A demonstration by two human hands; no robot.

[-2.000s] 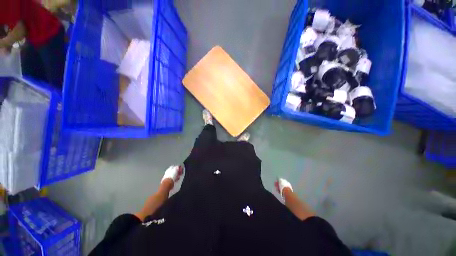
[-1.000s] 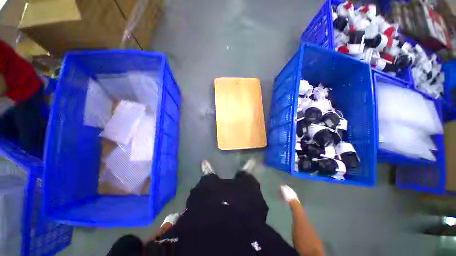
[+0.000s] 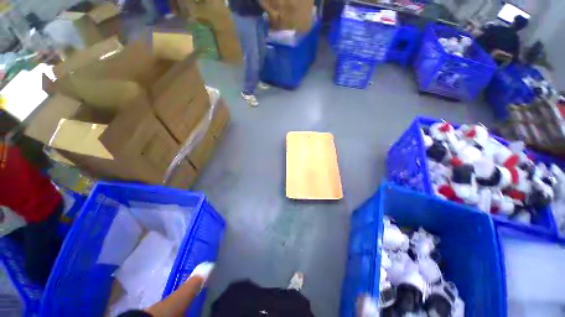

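A tan rounded board (image 3: 313, 166) lies low over the floor ahead of my feet. My left hand (image 3: 201, 271), with white finger coverings, is beside the right rim of the left blue crate (image 3: 212, 217). Nothing shows in it, but blur hides how the fingers are set. My right hand (image 3: 367, 306) is small, blurred and cut off by the bottom edge, by the left side of the right blue crate (image 3: 365, 247). Both hands are apart from the board.
Open brown cartons (image 3: 139, 133) stand wrapped at the left. White sheets (image 3: 147, 263) lie in the left crate. White and black appliance bodies (image 3: 406, 272) fill the right one; a crate beyond holds more with red parts (image 3: 480, 167). People stand at the left (image 3: 28, 186), ahead (image 3: 249, 49) and far right (image 3: 502, 40).
The view has moved forward and tilted up, showing more of the hall. The crates beside me sit lower in view. The board is farther from my feet. Both hands are nearer the crates in view.
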